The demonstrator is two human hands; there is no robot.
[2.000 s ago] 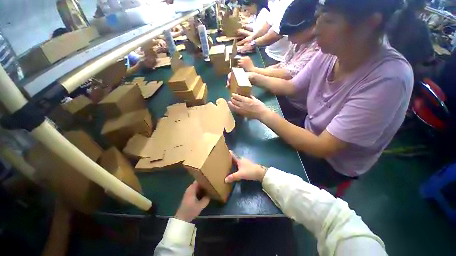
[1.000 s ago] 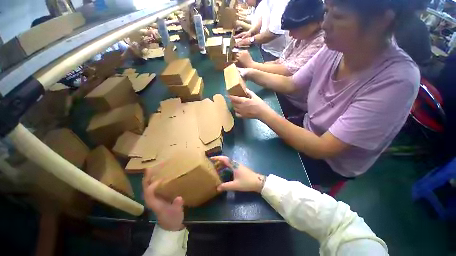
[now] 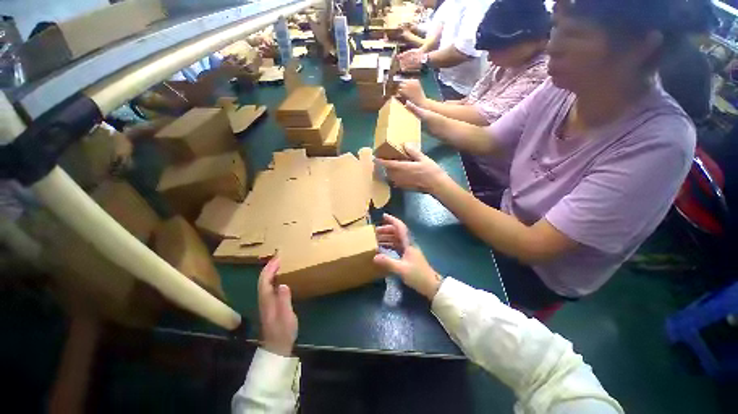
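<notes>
A closed brown mailer box (image 3: 330, 263) lies level near the table's front edge, its long side towards me. My left hand (image 3: 277, 307) is at its left end, fingers upright against it. My right hand (image 3: 407, 257) is at its right end, thumb at the corner and fingers curled behind. The box is held between both hands; its underside is hidden. Flat box blanks (image 3: 303, 198) with slots and rounded flaps lie in a loose pile just beyond it.
Stacked finished boxes (image 3: 309, 120) stand beyond the blanks. Loose boxes (image 3: 202, 179) lie at left, behind a slanting cream rack pipe (image 3: 133, 251). A person in a mauve shirt (image 3: 599, 178) sits at right, holding a box (image 3: 397, 129). An overhead shelf (image 3: 146, 52) is upper left.
The box was tilted upright on a corner, then turned, and now lies level. My hands have moved to its two ends. The neighbour's box has been tilted.
</notes>
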